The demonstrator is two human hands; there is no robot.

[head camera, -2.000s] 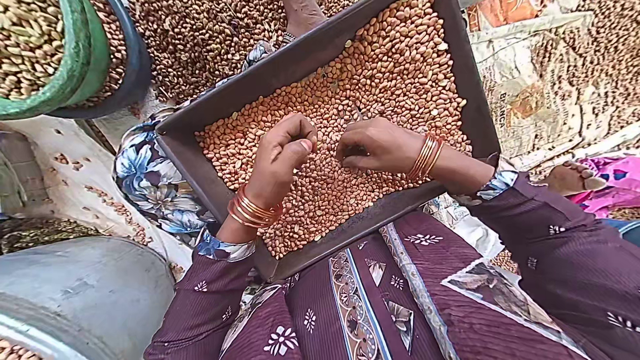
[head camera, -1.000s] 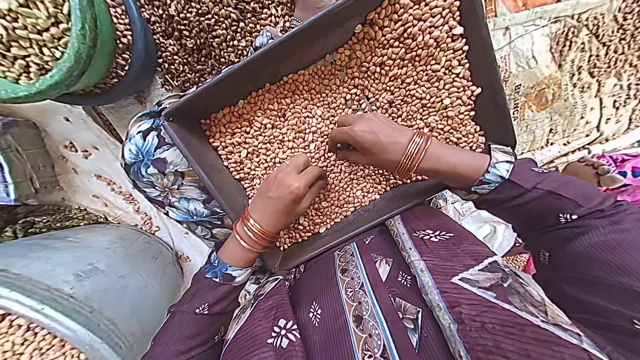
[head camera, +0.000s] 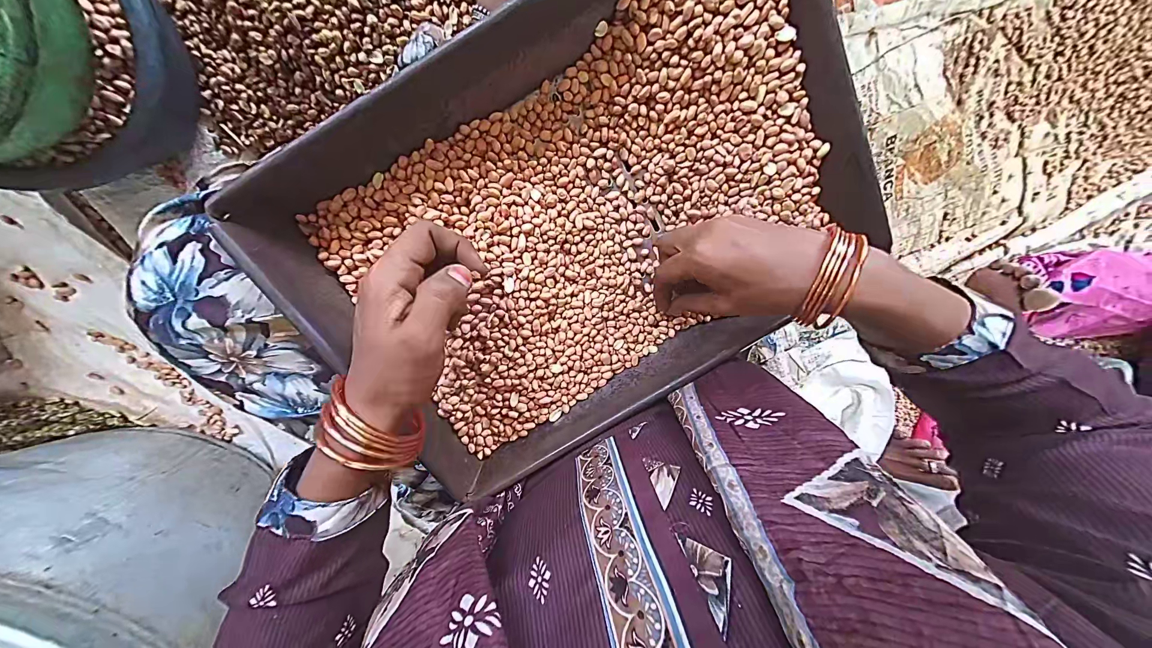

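A dark rectangular tray [head camera: 324, 135] rests tilted over my lap, with a spread layer of shelled peanuts [head camera: 540, 234] in it. My left hand [head camera: 409, 310] is over the left part of the peanuts, thumb and forefinger curled toward each other; whether a nut is between them cannot be told. My right hand [head camera: 729, 265] rests on the peanuts toward the right, its fingers bent down and fingertips partly hidden. Beside those fingertips, small bare patches of the tray's bottom show between the nuts. Metallic-coloured bangles circle both wrists.
Green and dark blue tubs [head camera: 166, 99] with nuts stand at the upper left. A grey metal drum [head camera: 126, 531] is at the lower left. Darker nuts [head camera: 279, 63] lie behind the tray. Printed sacking [head camera: 936, 144] and another person's foot [head camera: 922, 459] are at the right.
My left hand has lifted from the peanuts, where it lay a second ago, and moved left, away from my right hand. My right hand has stayed low over the nuts.
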